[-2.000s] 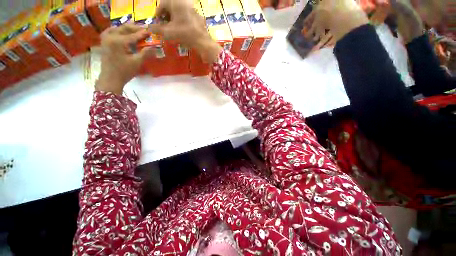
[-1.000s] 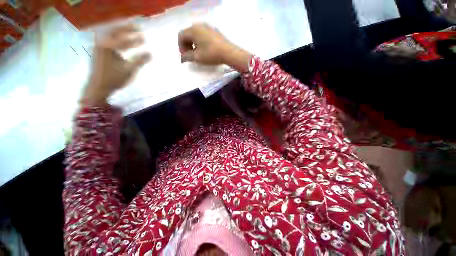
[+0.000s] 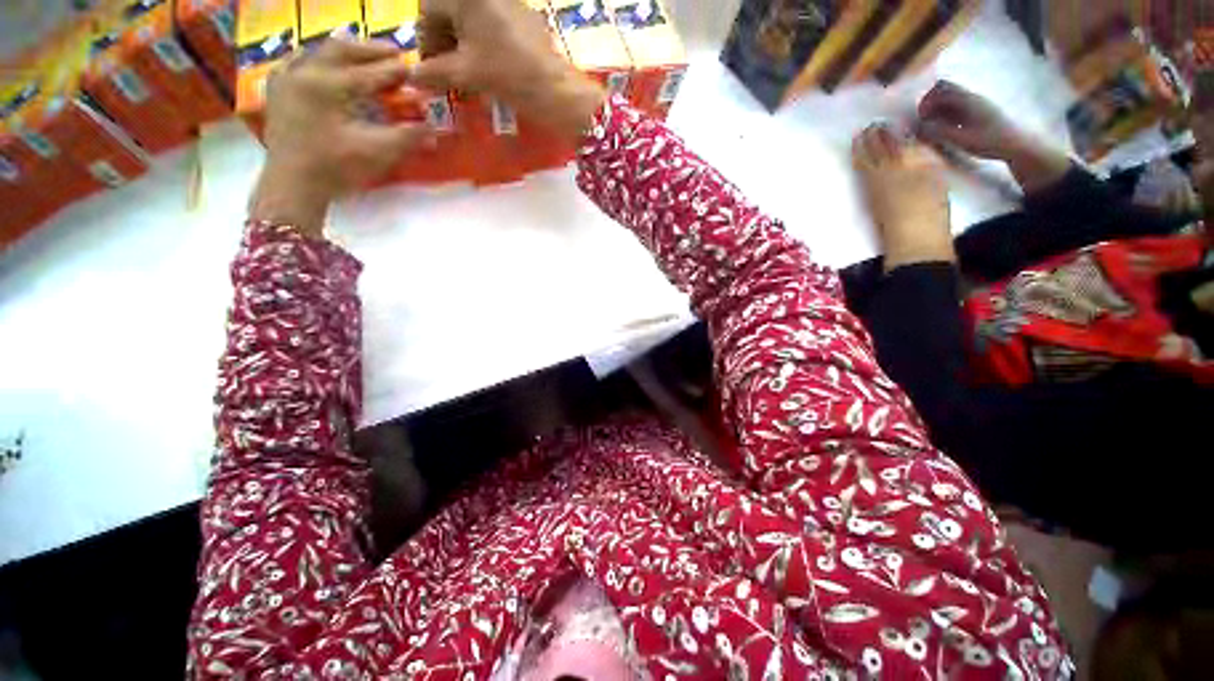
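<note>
A row of orange cartons with yellow tops, dark bands and white patches stands at the top of the view. My left hand is at the left part of the row, its fingers bent over the carton fronts. My right hand is beside it, its fingertips close together near the carton tops and nearly meeting my left fingers. Whether a small sticker is between the fingers cannot be seen. The hands hide part of the cartons.
More orange cartons stand at the upper left. Dark-faced cartons stand at the upper right. A coworker's hands rest on the white tabletop at right. A loose paper corner lies at the front edge. Dark specks show at far left.
A second ago both hands were over the bare white top, apart; now they are at the carton row, close together. The view has shifted back to the cartons. The coworker's hands have come into view.
</note>
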